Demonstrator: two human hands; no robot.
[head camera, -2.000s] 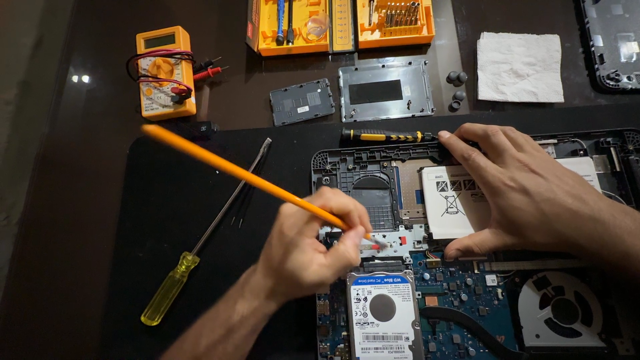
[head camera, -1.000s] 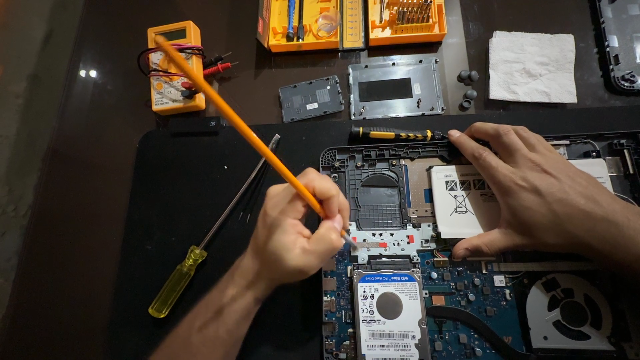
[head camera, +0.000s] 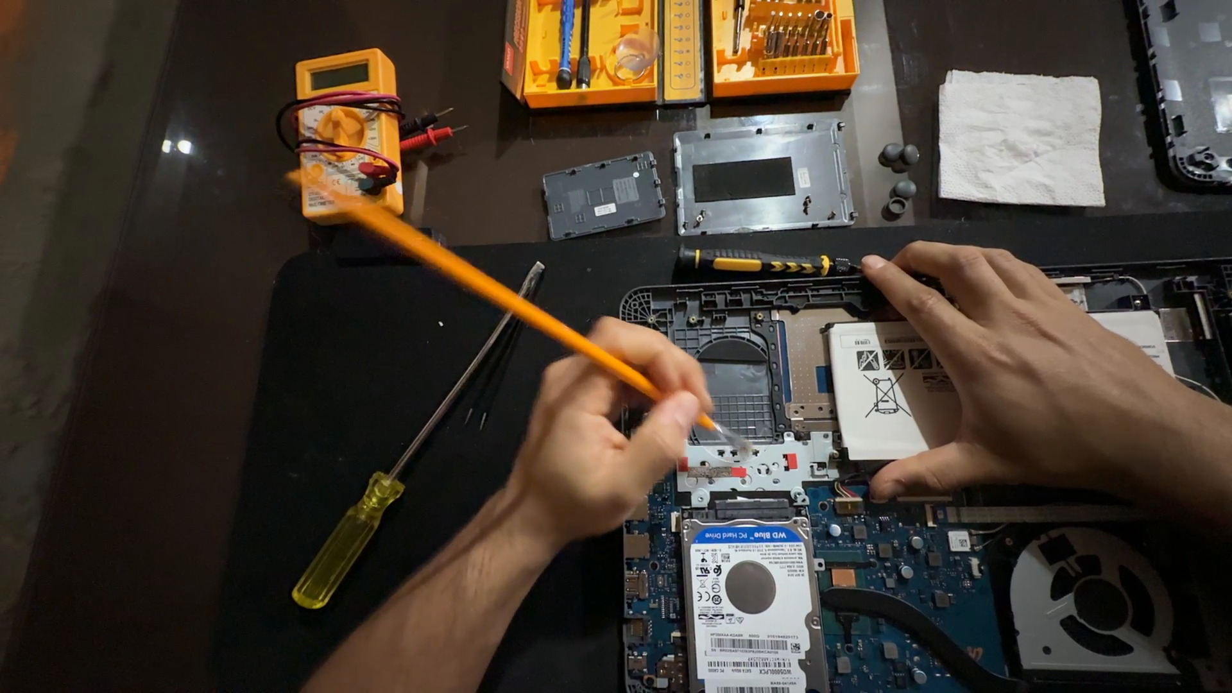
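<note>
My left hand (head camera: 606, 433) grips an orange-handled fine brush (head camera: 520, 306), its tip over the silvery metal bracket (head camera: 770, 464) inside an opened laptop (head camera: 731, 298). Below that bracket lies a WD Blue hard drive (head camera: 751, 597). My right hand (head camera: 1030, 385) is spread over the white battery pack (head camera: 881, 414), thumb at its lower edge, index fingertip by the end of a black and yellow precision screwdriver (head camera: 760, 262) on the laptop's upper rim. The battery is partly hidden under the hand. A fan (head camera: 1088, 606) and the blue circuit board (head camera: 895, 549) show at the lower right.
A yellow-handled screwdriver (head camera: 351, 539) lies on the black mat (head camera: 289, 385). Behind are a multimeter (head camera: 346, 135) with leads, two plastic covers (head camera: 604, 196) (head camera: 833, 183), an orange tool case (head camera: 784, 82), small rubber feet (head camera: 900, 188), a folded white paper towel (head camera: 1020, 140) and a black casing (head camera: 1184, 96).
The brush tip has shifted about over the metal bracket, left and then back right, and the handle's slant has changed. My right hand stays over the battery.
</note>
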